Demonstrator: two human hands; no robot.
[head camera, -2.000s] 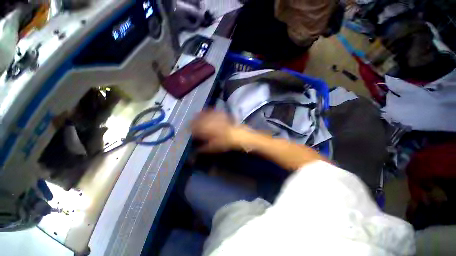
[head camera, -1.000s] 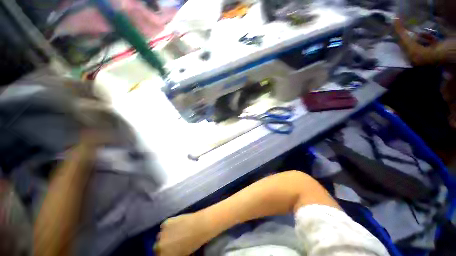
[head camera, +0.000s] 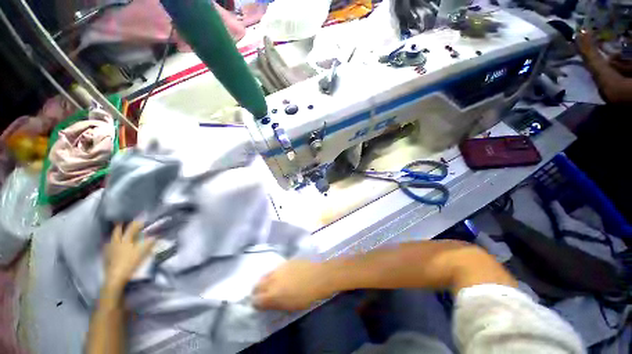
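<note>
A large pale grey garment panel (head camera: 222, 221) lies heaped on the table left of the needle, with darker folds and edges. My left hand (head camera: 128, 252) rests on the heap with its fingers spread; whether it grips cloth cannot be told. My right hand (head camera: 281, 287) is closed on the panel's near right edge, at the table's front. The white sewing machine (head camera: 374, 110) with a blue stripe stands behind; its presser foot (head camera: 305, 181) is right of the heap. Blue-handled scissors (head camera: 423, 183) lie right of the needle.
A maroon phone (head camera: 500, 152) lies on the table at right. A blue basket (head camera: 589, 193) of cut pieces stands below the right edge. A green post (head camera: 222, 59) rises behind the needle. A green basket (head camera: 80, 148) with pink cloth is at left. Another person's arm (head camera: 610, 79) shows top right.
The view has swung left. My right hand has moved from beside the blue basket to the panel's near edge. My left hand has come into view and now lies on the heap.
</note>
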